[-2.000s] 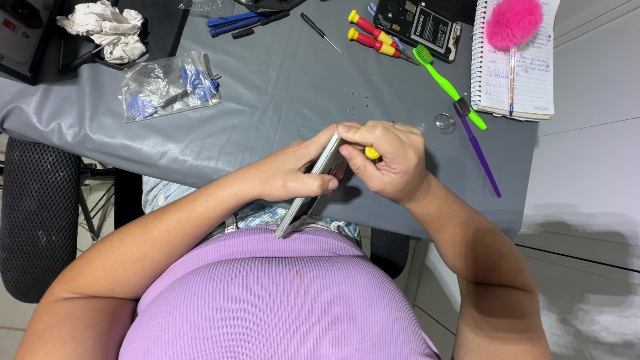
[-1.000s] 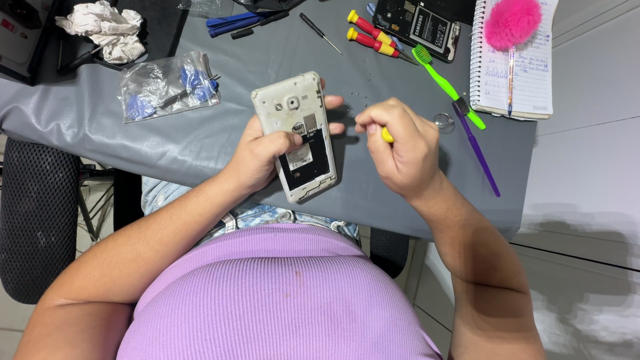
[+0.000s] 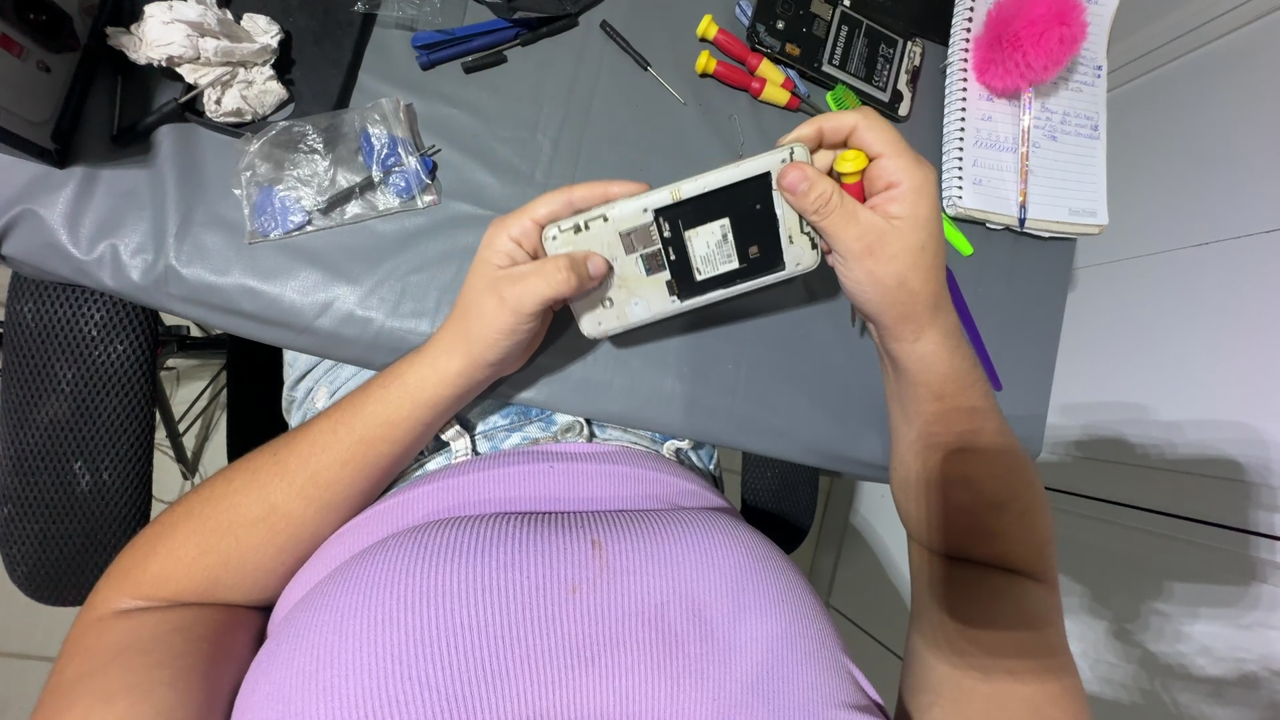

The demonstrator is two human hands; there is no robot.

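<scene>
A white smartphone with its back cover off (image 3: 628, 300) is held over the table's front part, its battery bay bare and a printed label inside. My left hand (image 3: 525, 275) grips its left end, thumb on the frame. Thumb and fingers of my right hand (image 3: 870, 205) pinch the phone's right end. That same hand also keeps a red and yellow screwdriver (image 3: 851, 168) against the palm; its handle end sticks up between the fingers, and most of the shaft is hidden.
Behind lie red and yellow screwdrivers (image 3: 745, 80), a black screwdriver (image 3: 640, 60), blue pry tools (image 3: 460, 45) and an opened phone with a Samsung battery (image 3: 866, 55). A plastic bag (image 3: 340, 170) is left, a spiral notebook (image 3: 1060, 150) right, a purple brush handle (image 3: 972, 330) near the table's right edge.
The phone has turned from roughly upright to lying sideways in view. My right hand, apart from the phone one second ago, now grips its right end. The screwdriver has stayed in that hand.
</scene>
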